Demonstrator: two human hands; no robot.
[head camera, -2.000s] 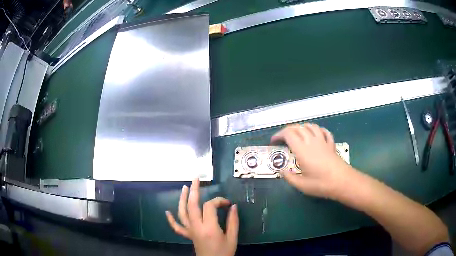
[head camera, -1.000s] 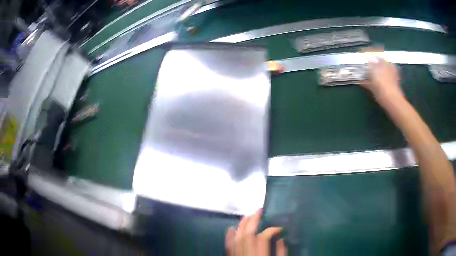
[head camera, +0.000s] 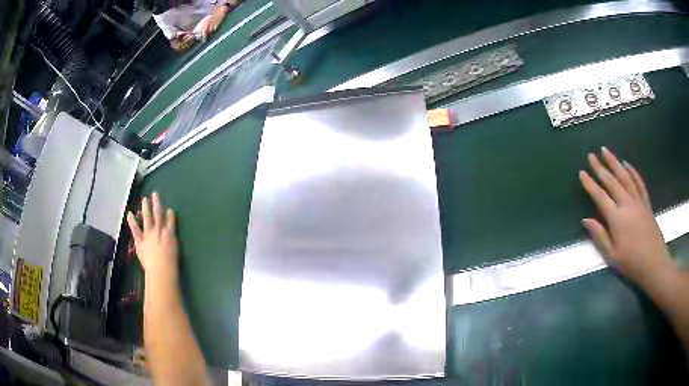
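A four-hole housing lies on the green surface at the upper right, its ringed circles facing up. My right hand is below it, fingers spread, empty and not touching it. My left hand is at the left, beside the pale machine, fingers apart; nothing shows in it. The large shiny sheet-metal plate lies between my hands. A second four-hole housing lies behind the plate's upper right corner, beyond the metal strip.
A metal guide rail crosses at the right, another strip farther back. A yellow-and-red block touches the plate's corner. A pale machine with a warning label stands left. Another person's hand shows at top left.
The view has shifted left. My right hand has let go of the housing at the upper right and drawn back towards me. My left hand has moved from the plate's front edge to the far left.
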